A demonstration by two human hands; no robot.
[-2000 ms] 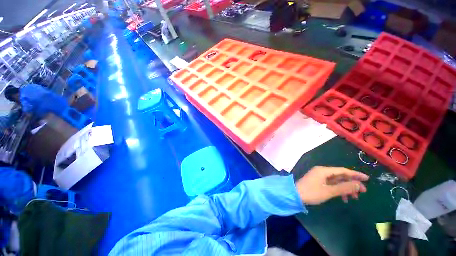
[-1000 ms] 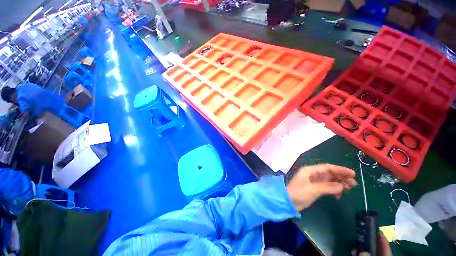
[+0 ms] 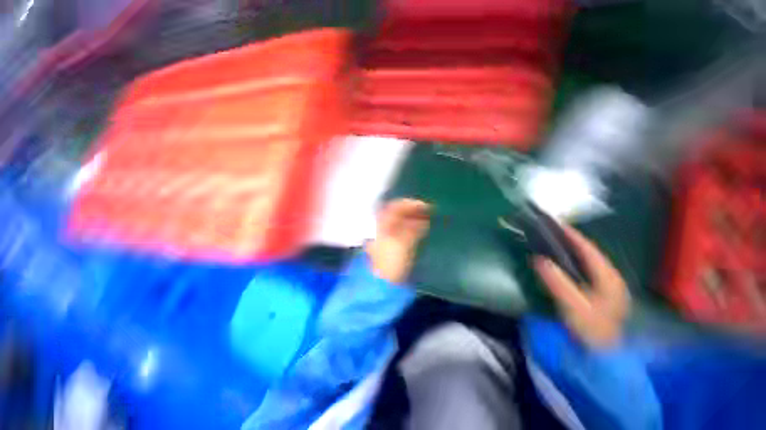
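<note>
The frame is strongly blurred. My left hand (image 3: 401, 238) is over the green bench (image 3: 449, 201) beside the white paper; its fingers look curled, but whether they hold anything cannot be told. My right hand (image 3: 590, 294) is at the right part of the bench, holding a dark driver-type tool (image 3: 557, 243) between thumb and fingers. The tool's shaft is not clear. A white wipe (image 3: 561, 192) lies just beyond the tool. Thin pale traces lie near it, too blurred to name.
An orange-red stacked tray (image 3: 210, 151) stands at the left, white paper (image 3: 357, 185) beside it. A red parts tray (image 3: 453, 101) is behind. A white bottle-like shape (image 3: 605, 126) is behind the wipe. Another red tray (image 3: 722, 235) stands at the right. A blue stool (image 3: 270, 323) is at lower left.
The view has swung right and down and blurred. My right hand, mostly cut off before, now shows with the dark tool. My left hand has drawn nearer the paper.
</note>
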